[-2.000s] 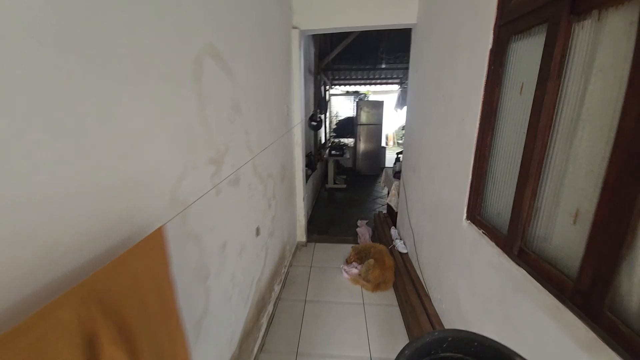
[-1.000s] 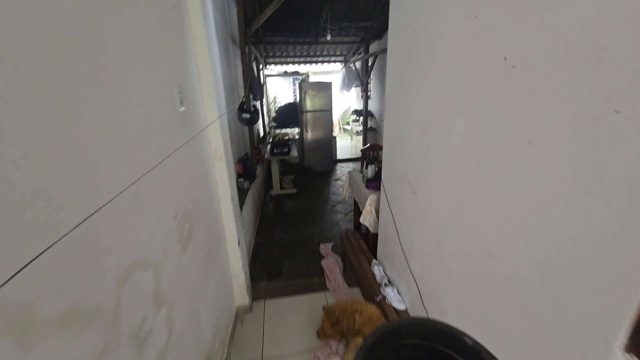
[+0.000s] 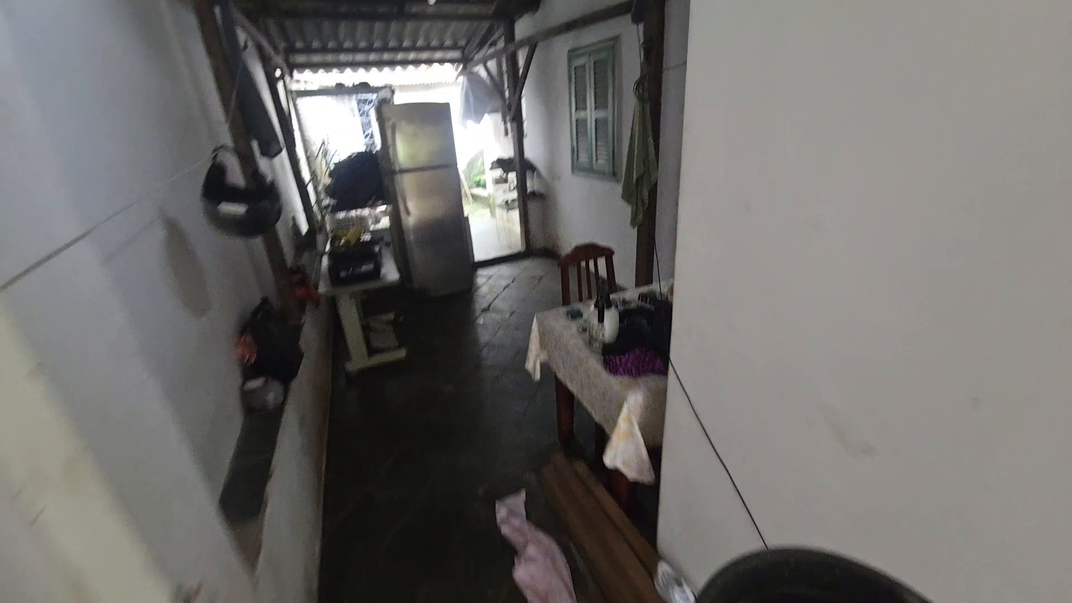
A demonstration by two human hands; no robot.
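Neither of my hands shows in the head view. At the bottom right edge, close to the camera, the rounded rim of a black object (image 3: 812,574) comes into view; what holds it is hidden. A pink cloth (image 3: 536,548) lies on the dark floor at the bottom middle. Beside it, wooden planks (image 3: 599,523) run along the right wall, with a white shoe (image 3: 672,582) near their close end.
On the right stand a table with a patterned tablecloth (image 3: 578,356) and a wooden chair (image 3: 588,266). A refrigerator (image 3: 431,201) and a white desk (image 3: 360,285) stand further back. A black helmet (image 3: 240,197) hangs at left; a thin cord (image 3: 720,461) crosses the right wall.
The view has moved forward along the passage toward the covered area. The orange-brown dog, seen lying on the tiles in both earlier frames, is out of view now.
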